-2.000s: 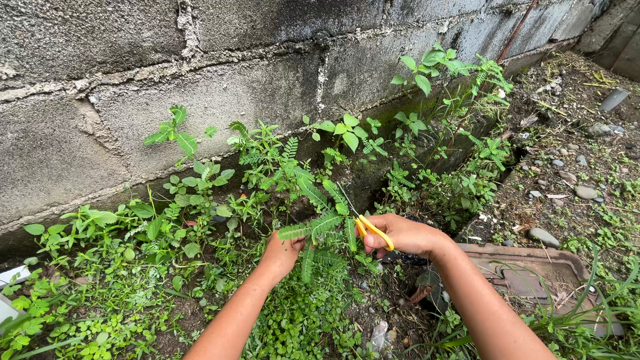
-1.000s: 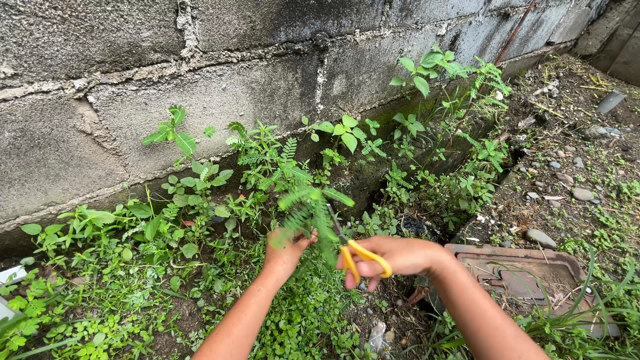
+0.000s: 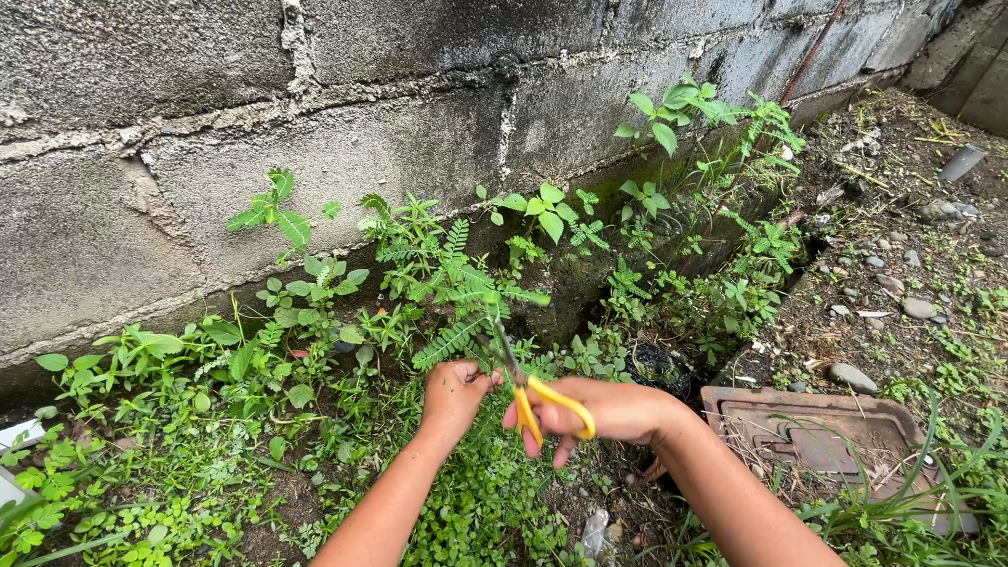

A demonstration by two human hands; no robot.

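My right hand point(image 3: 594, 413) holds a pair of scissors point(image 3: 543, 402) by their yellow plastic handles, with fingers through the loops. The metal blades point up and slightly left into a feathery-leaved weed point(image 3: 465, 303), and their tips blur among its leaflets. Just left of the scissors, my left hand point(image 3: 457, 394) has thumb and fingers pinched together low at this weed. Leaves and the fingers hide most of what lies in the pinch, though the plant's fronds rise directly above it.
Behind the plants stands a concrete block wall point(image 3: 394, 150). A narrow ditch with wet dark sides runs along its foot. A rusty rectangular cover point(image 3: 827, 449) lies at the right, near a smooth grey stone point(image 3: 853, 378). Clear crumpled plastic point(image 3: 596, 534) lies on the soil below my right hand.
Two seconds ago the scissors' blades lay beside the fronds, further right; they have shifted left, close to my left hand. The fronds have moved, and my left hand now sits slightly further right.
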